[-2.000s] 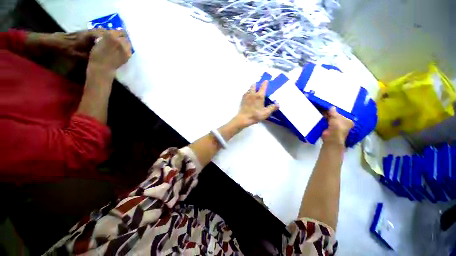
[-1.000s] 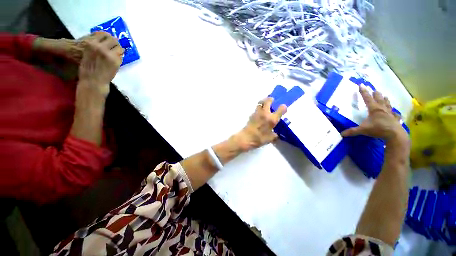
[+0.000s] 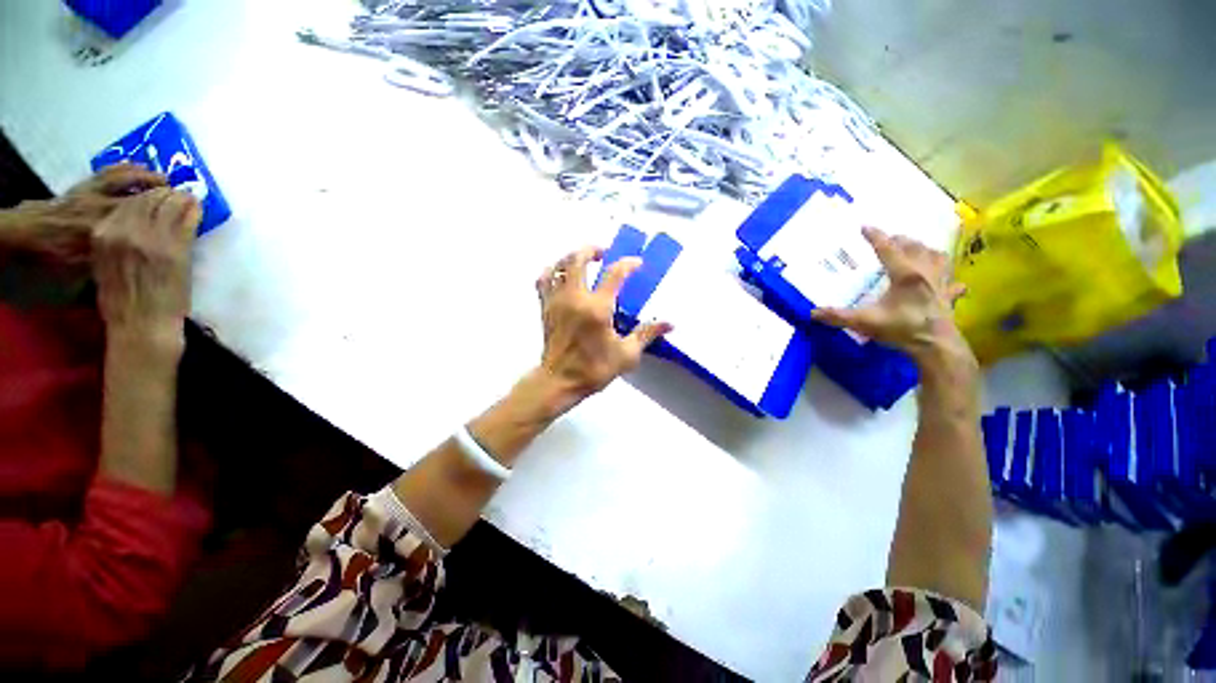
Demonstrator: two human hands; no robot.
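Note:
Two stacks of blue-and-white retail boxes lie side by side on the white table. My left hand rests at the flap end of the near stack, fingers on its left edge and thumb at its side. My right hand lies over the far stack, thumb and fingers spread across its right part and hiding some of it. Whether it grips a box cannot be told. Blue end flaps stick out at the upper left of both stacks.
A heap of white cables lies beyond the stacks. A yellow bag is at the right, above a row of packed boxes. A person in red at the left has hands on a blue card with cable. A blue block lies upper left.
The view has shifted, so the stacks sit further left. My right hand left the near stack's right end and moved onto the far stack. My left hand stays at the near stack's flap end.

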